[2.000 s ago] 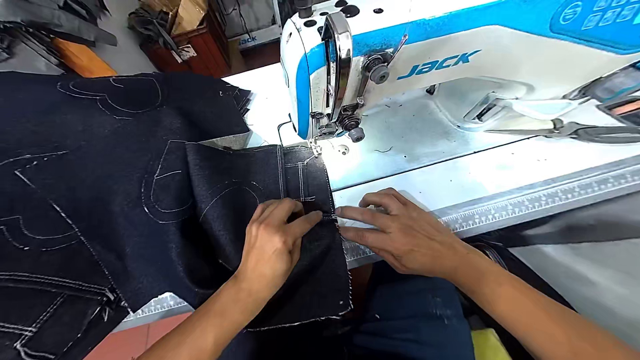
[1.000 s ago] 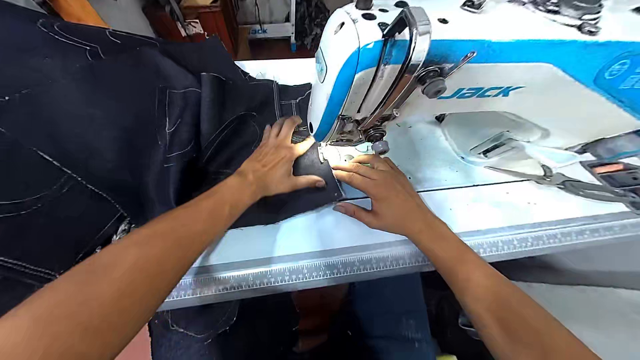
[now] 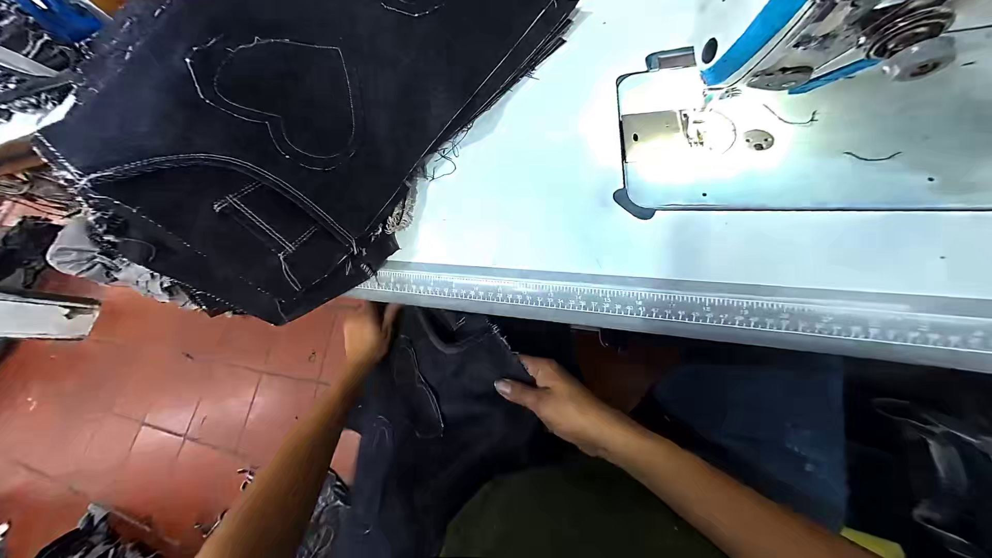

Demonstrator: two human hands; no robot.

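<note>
Below the table's front edge, my left hand grips the upper left of a dark denim piece, its fingers partly hidden behind the cloth. My right hand holds the same piece by its right edge, thumb on top. White stitching outlines show on this cloth. A stack of dark denim pieces with heart-shaped and pocket stitching lies on the table's left side and hangs over its edge. The sewing machine's head is at the upper right, its lit needle plate bare of cloth.
A metal ruler strip runs along the front edge of the white table. Loose threads lie on the machine bed. Cloth scraps lie on the red tiled floor. Part of another person's arm shows at the far left.
Both hands have moved from the cloth by the machine's needle to a denim piece below the table edge. The needle area, covered by cloth earlier, is exposed. The view has shifted left and down.
</note>
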